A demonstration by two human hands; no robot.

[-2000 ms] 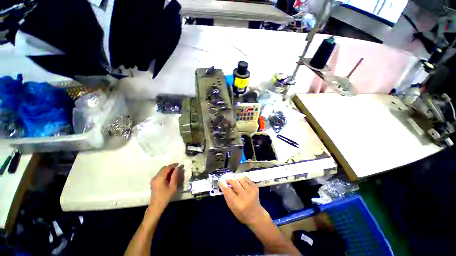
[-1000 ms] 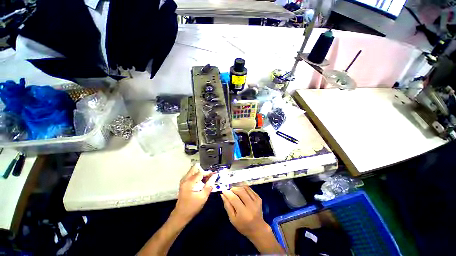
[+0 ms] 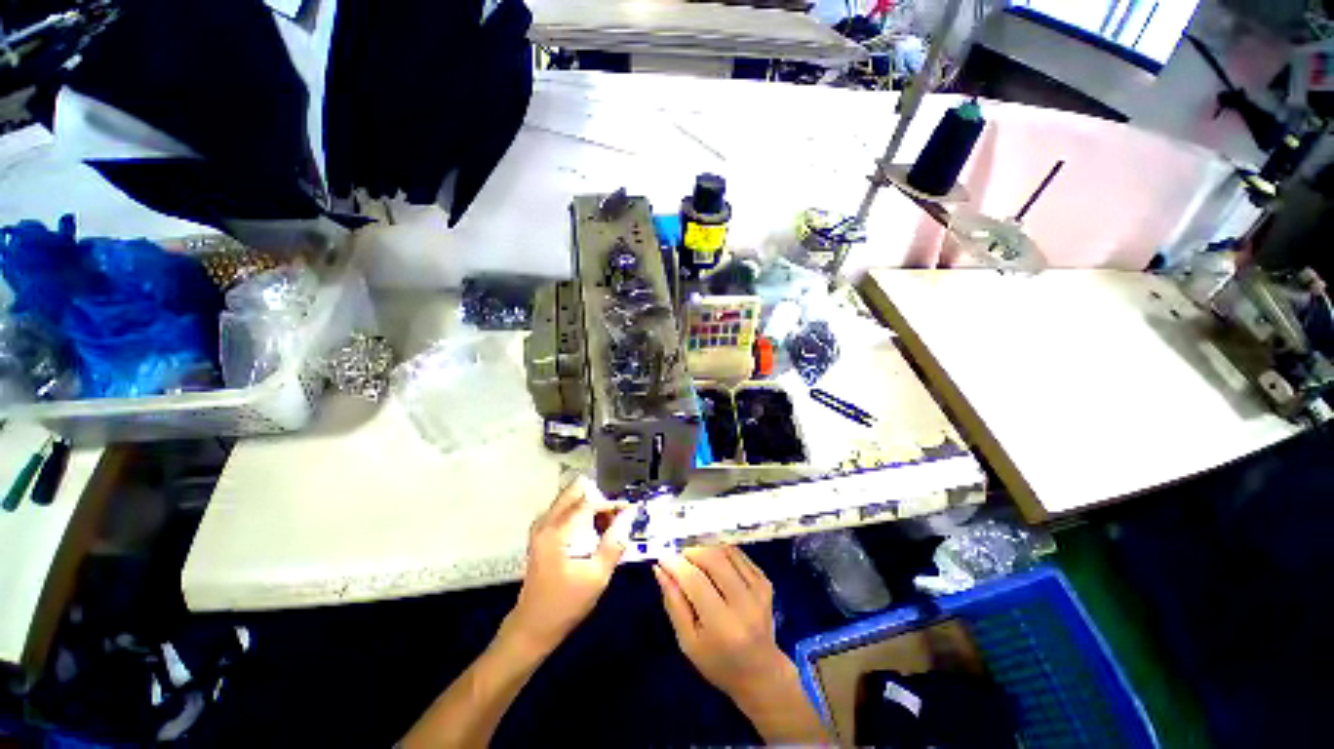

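Observation:
The button-sewing machine (image 3: 632, 337) points its narrow grey-brown head at me. Small shiny metal clamp parts (image 3: 648, 515) show at its near end. My left hand (image 3: 563, 563) is at the left of the clamp, thumb and fingertips close together. My right hand (image 3: 720, 607) is just right of and below it, fingers bent at the table edge. Dark garment cloth (image 3: 622, 680) lies below the hands; its edge is hard to tell from the dark background. What the fingertips hold is too small and glaring to tell.
An open two-section button tray (image 3: 764, 424) is right of the head, with a slim dark tool (image 3: 840, 407) beside it. A black bottle (image 3: 704, 231) stands behind. A blue crate (image 3: 1046, 659) with dark cloth is at lower right. A white basket (image 3: 176, 413) is at left.
My left hand has moved right, from the open table area to the clamp. My right hand has shifted slightly right and down. In the last second both hands have hardly moved.

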